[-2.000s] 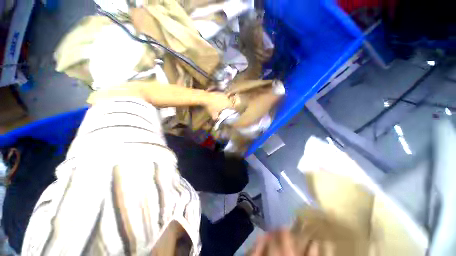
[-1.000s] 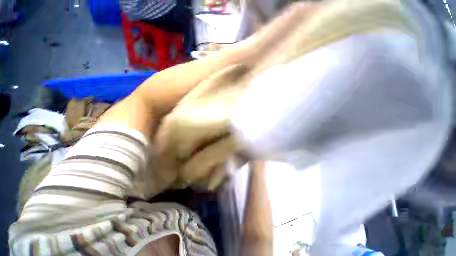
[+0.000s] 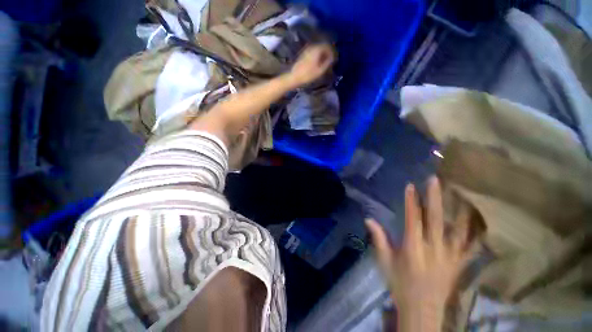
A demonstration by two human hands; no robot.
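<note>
Khaki and white cloth pieces (image 3: 133,91) lie heaped at the upper left, with dark strips across them. My left hand (image 3: 315,63) is at the heap's right side over the blue bin, its fingers curled; blur hides whether it grips cloth. Small printed-looking pale pieces (image 3: 313,110) hang just below it against the bin. My right hand (image 3: 425,249) is at the lower right, fingers spread and holding nothing. A large khaki panel with a white edge (image 3: 532,188) lies behind and beside my right hand.
The blue bin (image 3: 373,97) stands at upper centre, its rim running diagonally. Another blue edge (image 3: 61,217) shows at lower left. Grey floor (image 3: 393,139) and a dark round shape (image 3: 285,194) lie below the bin. My striped sleeve and shirt fill the lower left.
The view swung away and back. Against two seconds ago, my left hand is farther up the heap. My right hand, earlier blurred at the bottom edge, is now raised with fingers spread.
</note>
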